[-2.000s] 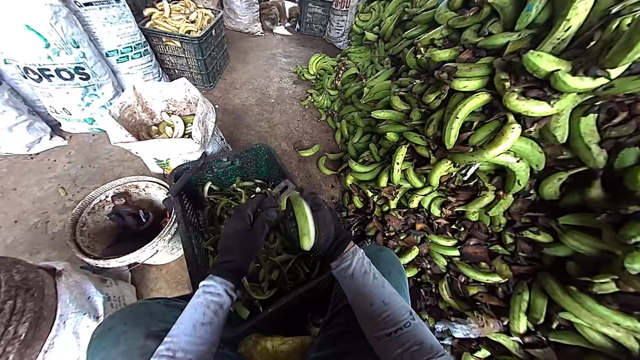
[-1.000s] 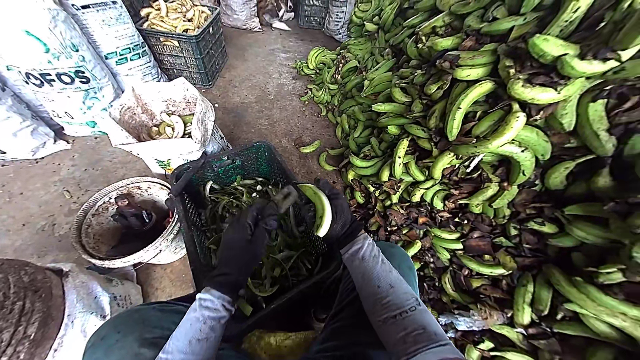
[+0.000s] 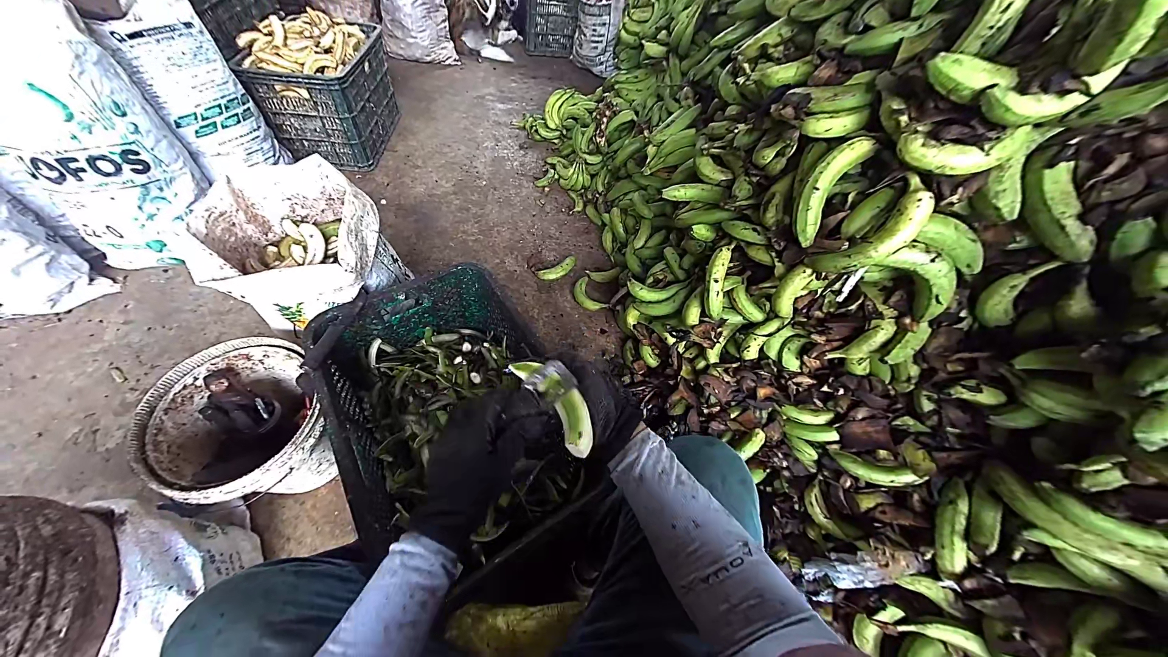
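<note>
My left hand (image 3: pixel 470 456), in a black glove, grips a small peeler-like tool (image 3: pixel 550 376), whose exact form is blurred. The tool lies across the upper part of a partly peeled green plantain (image 3: pixel 577 424). Around the plantain's right side is my right hand (image 3: pixel 607 411), also gloved in black; its fingers are partly hidden. Both hands are over a dark green plastic crate (image 3: pixel 351 456) between my knees. Green peel strips (image 3: pixel 429 374) fill much of the crate.
A large heap of green plantains (image 3: pixel 821 192) spreads on the right. To the left stand a dirty round bucket (image 3: pixel 151 438), an open white sack (image 3: pixel 338 283) with peeled plantains, and filled sacks (image 3: pixel 91 173). A crate of peeled plantains (image 3: pixel 365 109) stands farther back.
The tool in my left hand has moved from beside the plantain onto its upper part. The plantain in my right hand has turned and now shows a pale peeled side.
</note>
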